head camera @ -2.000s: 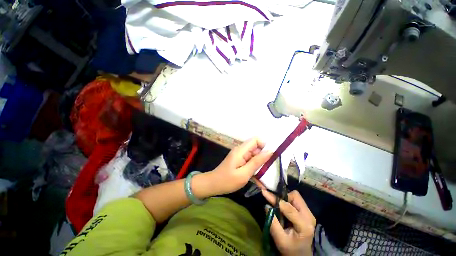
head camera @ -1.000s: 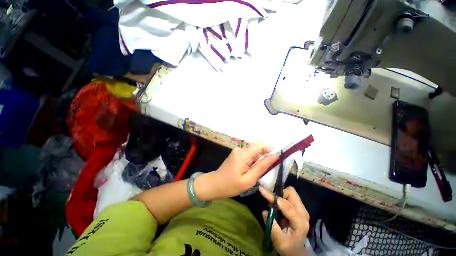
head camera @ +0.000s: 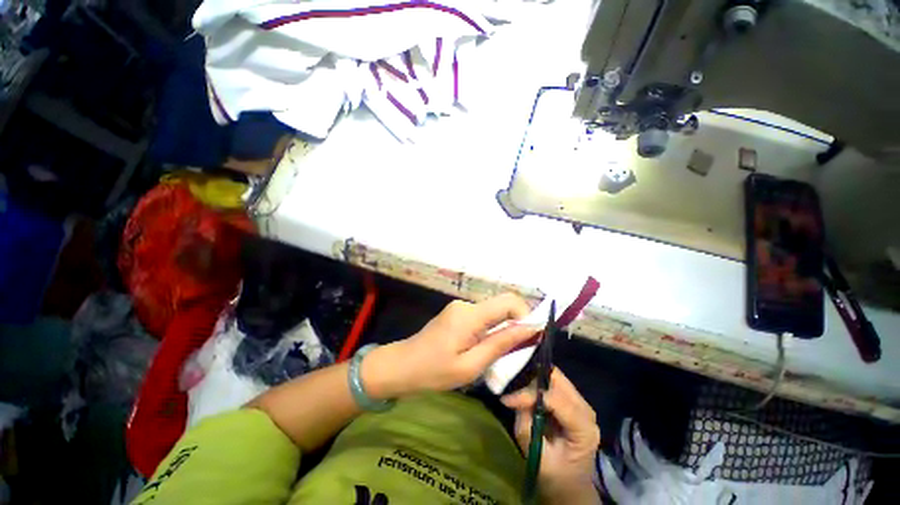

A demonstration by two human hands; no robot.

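My left hand (head camera: 459, 345) pinches a small white striped garment piece (head camera: 510, 366) over the lap, just in front of the table edge. Its maroon stripe (head camera: 577, 304) sticks out to the upper right past the fingers. My right hand (head camera: 561, 424) holds scissors (head camera: 543, 380) with dark green handles, blades pointing up. The blades lie across the piece and stripe beside my left fingertips. They look nearly closed; whether they are cutting cannot be told.
White cloth pile with maroon lines (head camera: 326, 64) on the table (head camera: 395, 212) at upper left. Sewing machine head (head camera: 681, 69) at upper right. Phone (head camera: 786, 256) with cable and a red-and-black tool (head camera: 852, 311) at right. White pieces (head camera: 730, 483) low right. Red bag (head camera: 178, 247) at left.
The white piece now shows smaller and more covered by my left fingers, its stripe end shorter. The scissors have turned more upright. The whole view has shifted, so table things appear further left.
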